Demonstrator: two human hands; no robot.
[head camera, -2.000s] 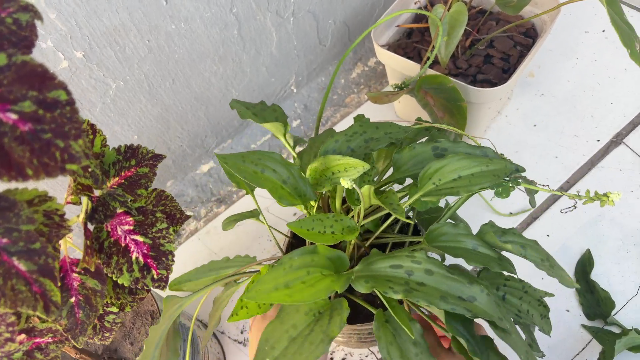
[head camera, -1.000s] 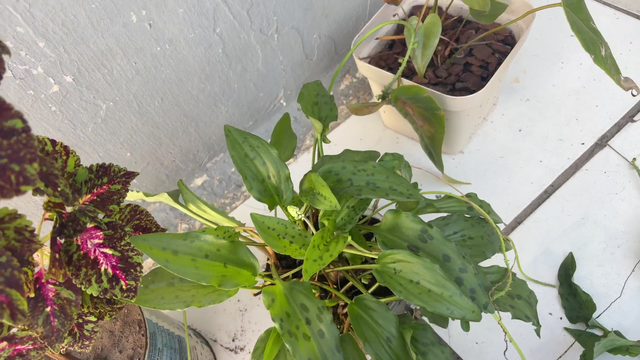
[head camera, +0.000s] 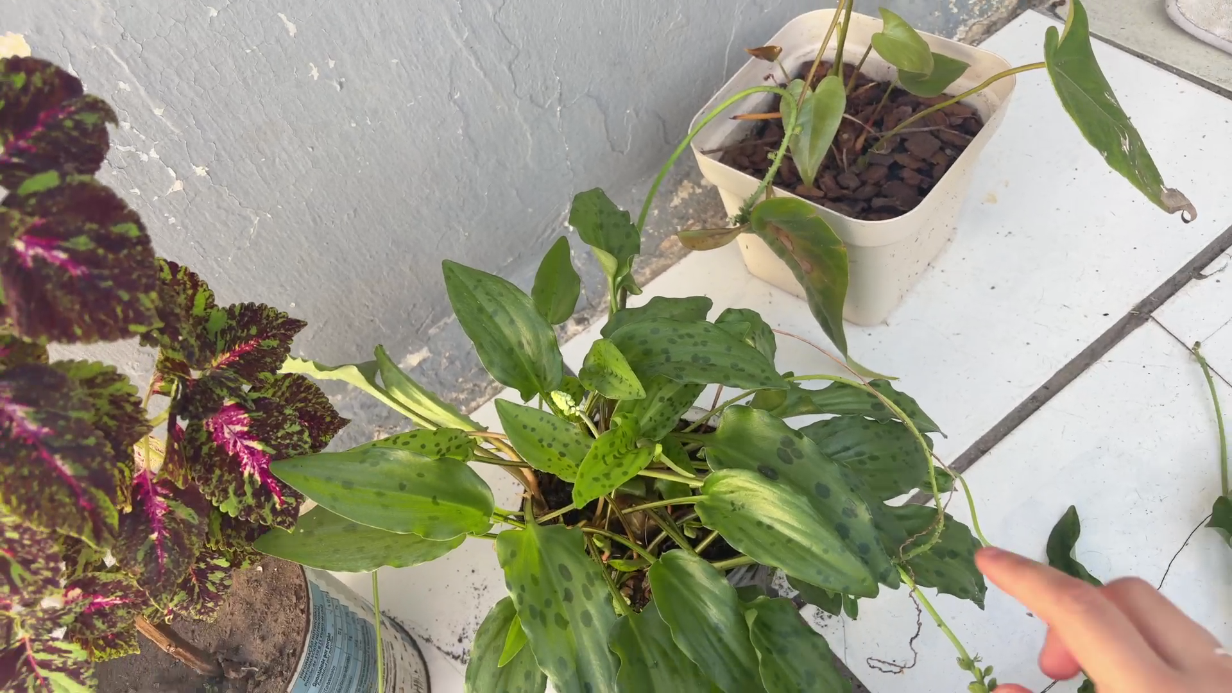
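Observation:
A bushy potted plant with dark-spotted green leaves (head camera: 616, 452) fills the middle of the head view; its foliage hides most of its pot. At the lower right is my right hand (head camera: 1107, 626), index finger extended toward the plant's outer leaves and a thin trailing flower stalk (head camera: 938, 616). Nothing is seen held in it, though the lower fingers are partly cut off by the frame edge. My left hand is out of view.
A square cream pot (head camera: 866, 260) with bark chips stands against the grey wall (head camera: 385, 144). On the left, a purple and green coleus (head camera: 231, 423) grows in a round container (head camera: 356, 635). Loose leafy cuttings (head camera: 1064, 549) lie on the white tiles (head camera: 1068, 269) at right.
Two seconds ago both hands were at the spotted plant's pot, under the leaves. The plant now sits turned differently, and my right hand has come out to its right side.

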